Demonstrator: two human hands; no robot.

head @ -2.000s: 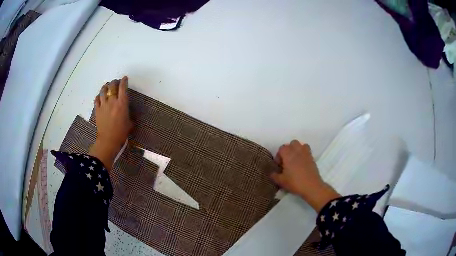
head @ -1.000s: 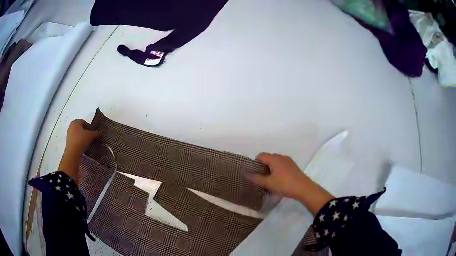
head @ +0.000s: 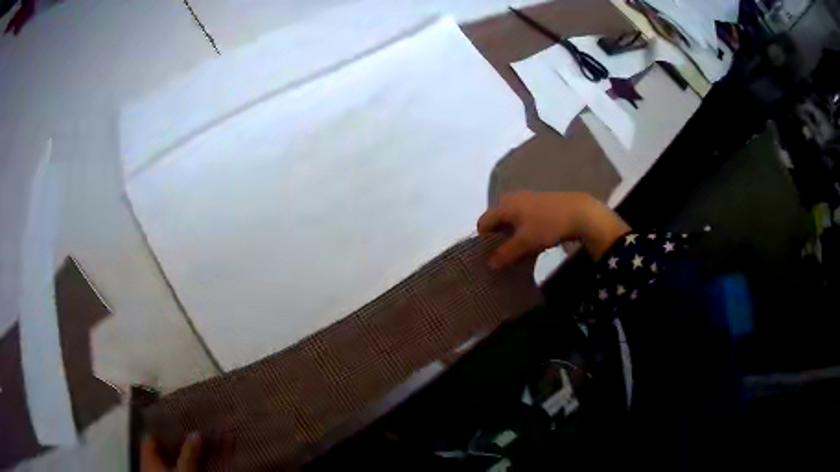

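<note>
A checked brown fabric piece (head: pixel 368 350) is stretched between my two hands along the table's near edge. My right hand (head: pixel 534 224) pinches its upper right corner. My left hand (head: pixel 170 454), cut off by the bottom edge and blurred, is at its left end. A large white paper pattern (head: pixel 313 203) lies behind the fabric, whose edge meets the paper's near side. More brown cloth (head: pixel 562 171) shows beside and beyond the paper.
Black-handled shears (head: pixel 585 63) lie at upper right on small white paper patterns (head: pixel 553 88), near a purple scrap (head: pixel 625 90) and a dark bar (head: pixel 622 42). At left, a narrow white strip (head: pixel 39 323) lies over brown pieces (head: pixel 83 341). Dark clutter is at right.
The view has swung to the right, to the large white paper and shears. The checked fabric has moved there with my hands. The purple cloth at the top is out of view.
</note>
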